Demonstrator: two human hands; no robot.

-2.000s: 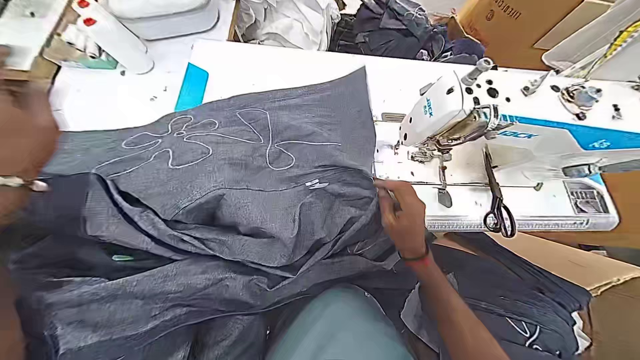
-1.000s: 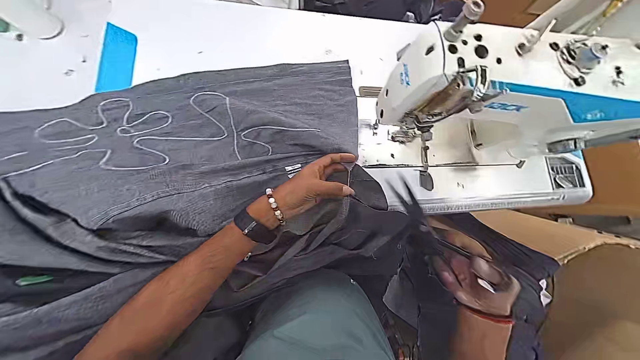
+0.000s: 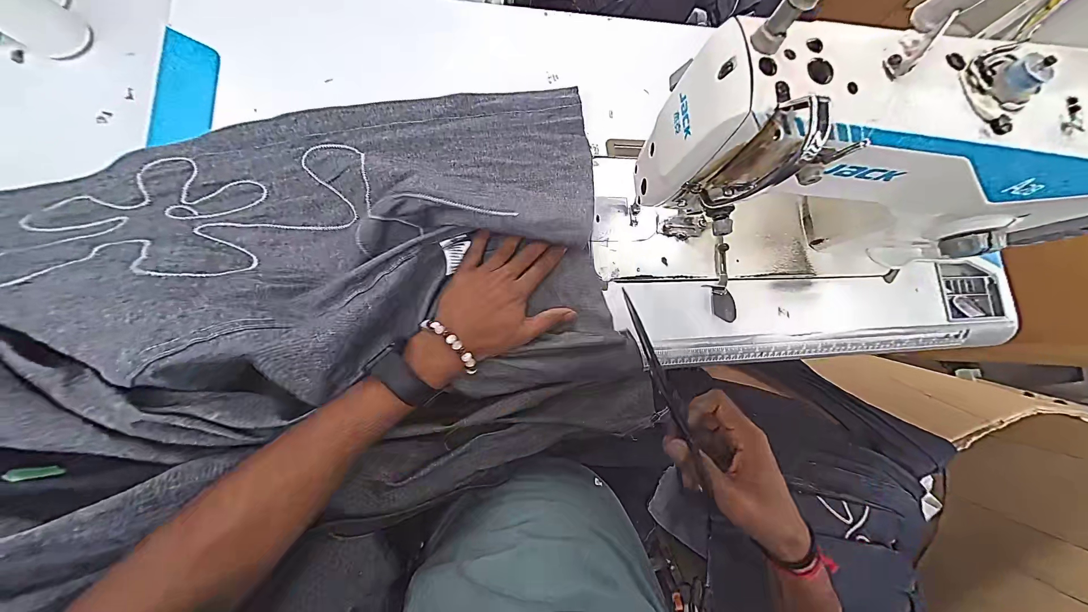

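Note:
A dark grey denim garment [image 3: 280, 297] with white cord stitching in a flower outline spreads over the sewing table and my lap. My left hand [image 3: 501, 297] lies on the cloth near its right edge, fingers spread, beside a small white label [image 3: 455, 253]. In my right hand [image 3: 731, 467] are black scissors [image 3: 654, 365], their blades pointing up and left along the garment's edge. Whether the blades touch the cloth, I cannot tell. Just beyond that edge stands a white Jack sewing machine [image 3: 705, 110], its presser foot area clear of the garment.
The white table [image 3: 340, 51] has a blue stripe and thread scraps. Below the machine bed, more dark garments [image 3: 816, 442] are heaped by a cardboard box [image 3: 1011, 501]. A small green piece [image 3: 34, 473] lies on the cloth at the left.
The scissors, lying on the machine bed two seconds ago, are now in my right hand. My left hand has gone from pinching the cloth's edge to lying flat on it.

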